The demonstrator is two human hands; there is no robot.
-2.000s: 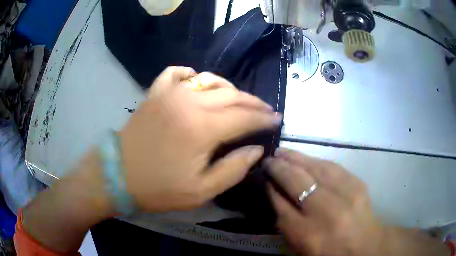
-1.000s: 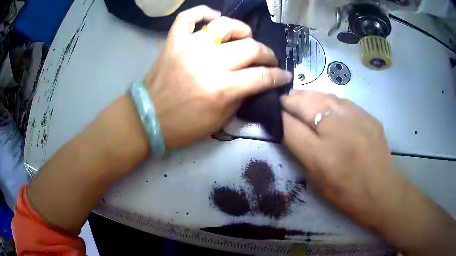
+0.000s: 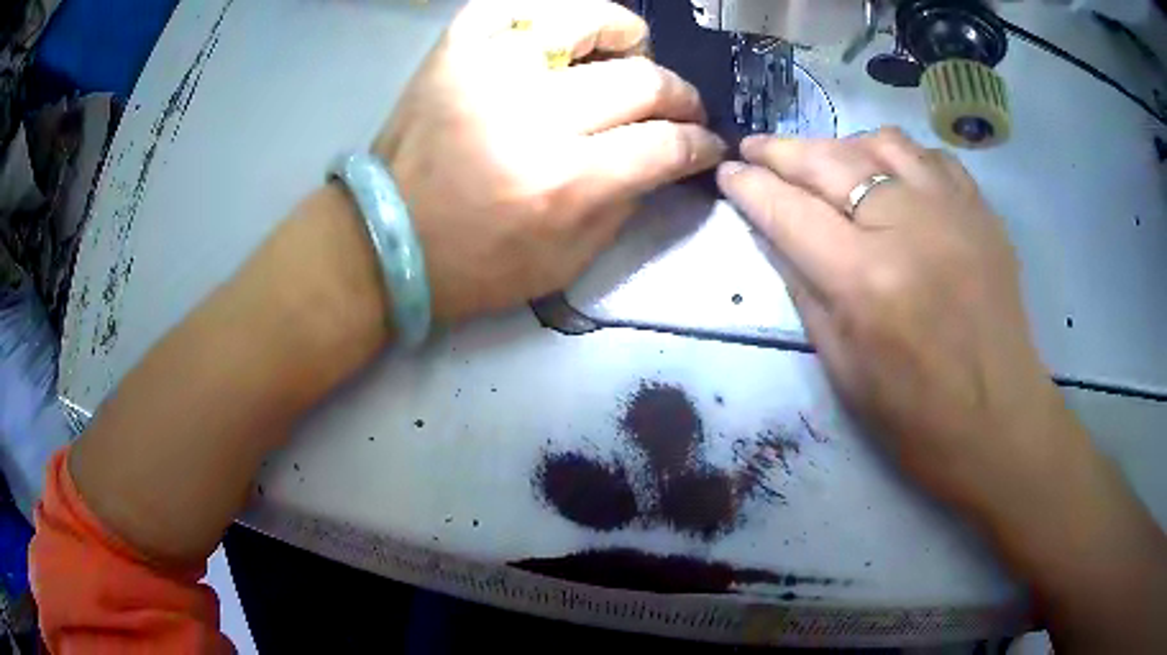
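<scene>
A dark cloth piece [image 3: 704, 71] lies under the machine head, its left edge beside the presser foot [image 3: 755, 90]. Most of it is hidden by my left hand. My left hand [image 3: 544, 160] lies over the cloth, fingertips pressing near its lower end. My right hand [image 3: 883, 243], with a ring, has its thumb and index fingertips at the cloth's lower right edge, almost touching my left fingertips. I cannot see clearly whether the right fingers pinch the cloth. The throat plate [image 3: 817, 113] shows right of the foot.
The ribbed cream-yellow dial [image 3: 966, 102] stands right of the needle area. The bright slide plate [image 3: 678, 262] lies below the hands. Dark smudges [image 3: 663, 429] mark the white table. A ruler tape [image 3: 512, 586] runs along the near edge. Crumpled material [image 3: 64, 192] lies at far left.
The cloth and both hands have moved up, away from me, toward the presser foot. Less cloth shows now, and the slide plate and table smudges have come into view.
</scene>
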